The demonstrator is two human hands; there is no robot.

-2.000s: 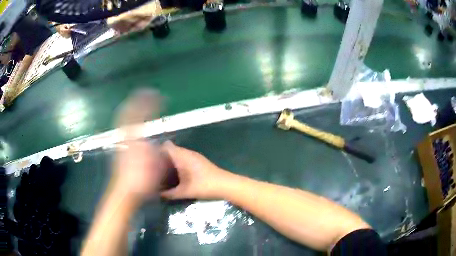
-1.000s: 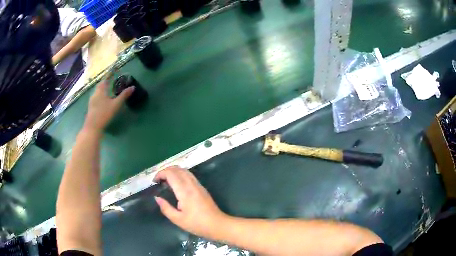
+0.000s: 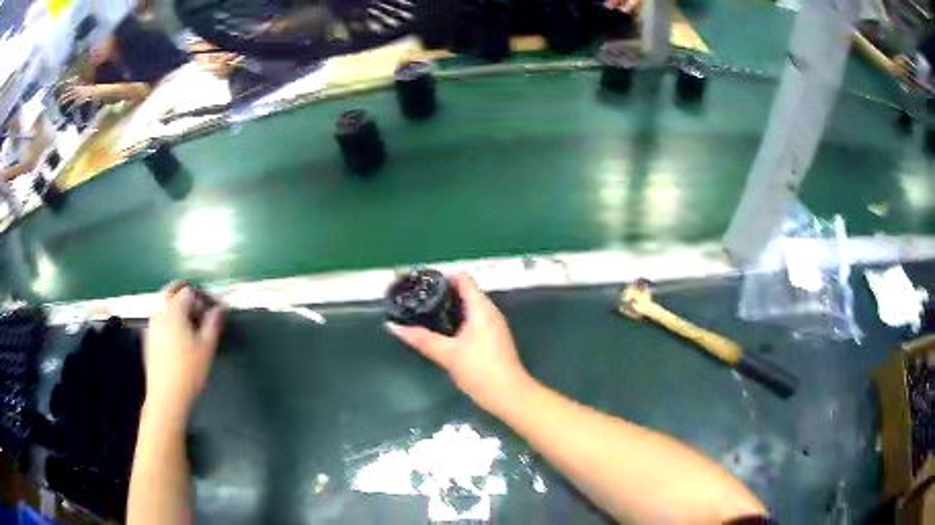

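Note:
My right hand (image 3: 482,344) holds a black cylindrical inner unit (image 3: 422,299) just in front of the white rail. Its round, detailed end with small metallic points faces up towards me. My left hand (image 3: 183,333) is near the rail at the left, with a dark piece (image 3: 202,299) between thumb and fingers; the hand hides most of it, so its shape is unclear. Black housing sleeves (image 3: 97,400) lie heaped left of my left hand. A hammer (image 3: 697,333) with a yellowish handle and black grip lies right of my right hand.
Black units (image 3: 359,142) stand on the green belt (image 3: 492,185) beyond the white rail (image 3: 605,267). A white post (image 3: 795,133), clear bag (image 3: 805,282), white rag (image 3: 897,297) and carton (image 3: 897,410) are at right. People sit across the belt.
My left hand has come back from the belt to the near-left side of the rail. My right hand, empty before, now holds the inner unit. The view has turned.

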